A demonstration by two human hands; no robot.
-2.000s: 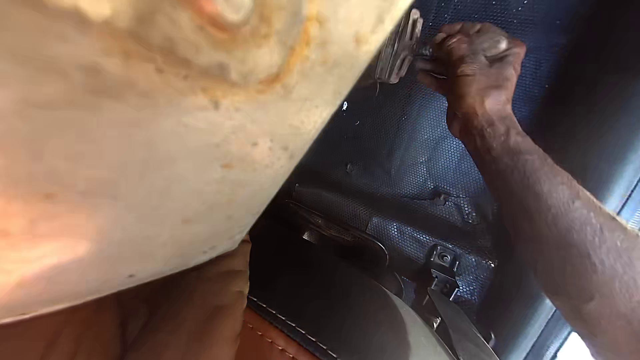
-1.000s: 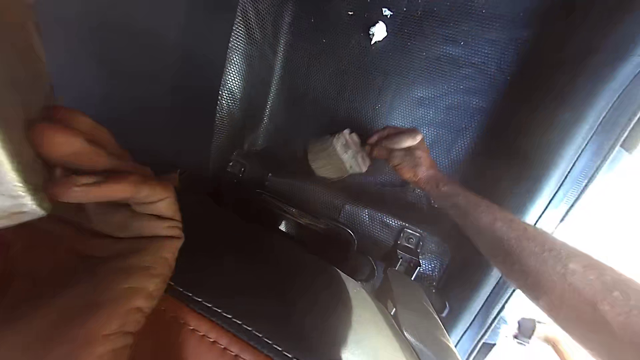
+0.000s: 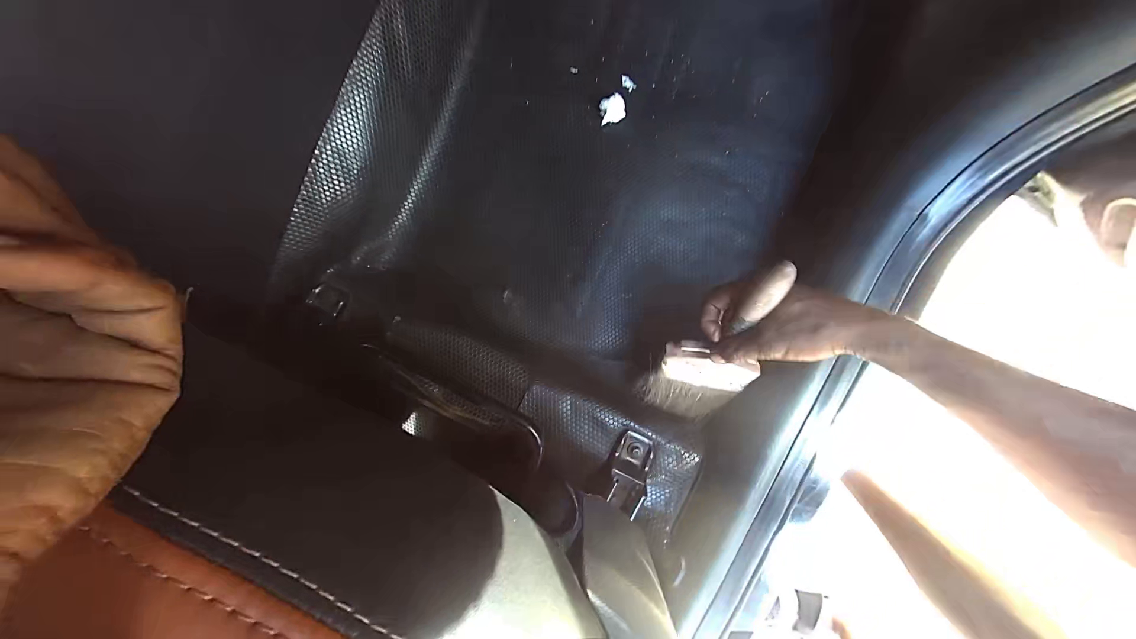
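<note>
My right hand point(image 3: 781, 324) reaches in from the right and grips a flat brush point(image 3: 710, 368) with a pale ferrule and a rounded handle. Its bristles point down and left, against the dark textured car floor covering point(image 3: 568, 222), beside the door sill. A small white scrap point(image 3: 612, 108) and finer crumbs lie on the covering, above and left of the brush. Below the brush is a black seat mounting bracket point(image 3: 634, 453). I do not see my left hand; a wrinkled tan-brown leather-like material point(image 3: 80, 382) fills the left edge.
A black seat point(image 3: 328, 479) with white stitching and red-brown trim point(image 3: 169, 577) takes up the bottom. The door frame with its seal point(image 3: 812, 435) runs down the right side, bright daylight beyond it. A second bracket point(image 3: 327, 300) is at centre left. Part of a person point(image 3: 1105, 209) shows outside at upper right.
The brush in my right hand has moved across the floor covering toward the door sill and the near bracket. The pale stained panel seen at the left two seconds ago is out of view.
</note>
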